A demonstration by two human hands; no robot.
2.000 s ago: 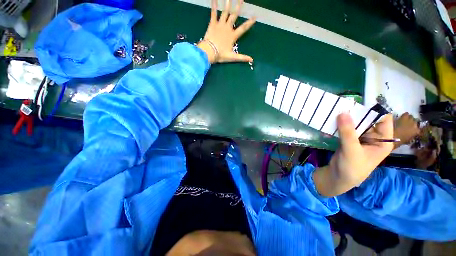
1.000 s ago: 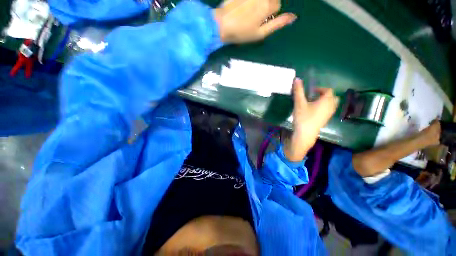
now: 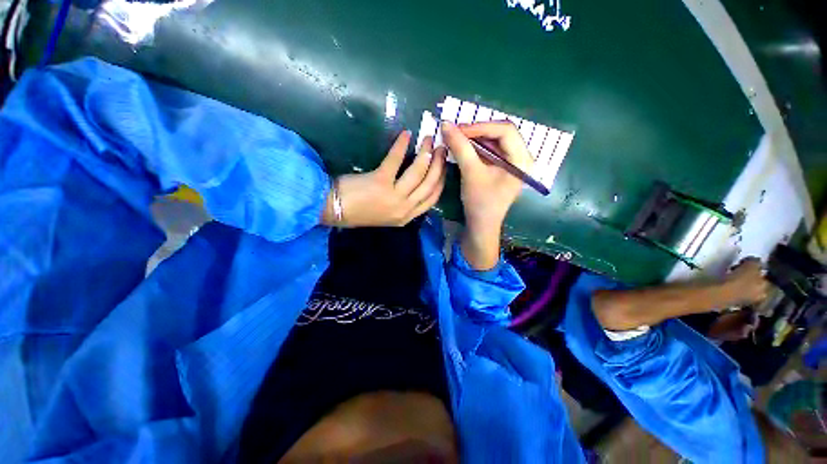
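Note:
A white sheet crossed by thin dark lines lies on the green tabletop in front of me. My right hand is over its middle and holds slim dark tweezers like a pencil, their tip near the sheet's left part. My left hand lies at the sheet's left end, fingers extended towards it, fingertips close to the sheet's edge. Whether it pinches anything small is too unclear to tell.
A reel with a dark frame and silvery roll stands to the right. Small white pieces lie at the far edge. Another person's bare forearm reaches in at the right. A pale strip curves along the bench.
My left hand has come back from the far side of the bench to the sheet's left end. My right hand has moved left over the sheet. The view has shifted.

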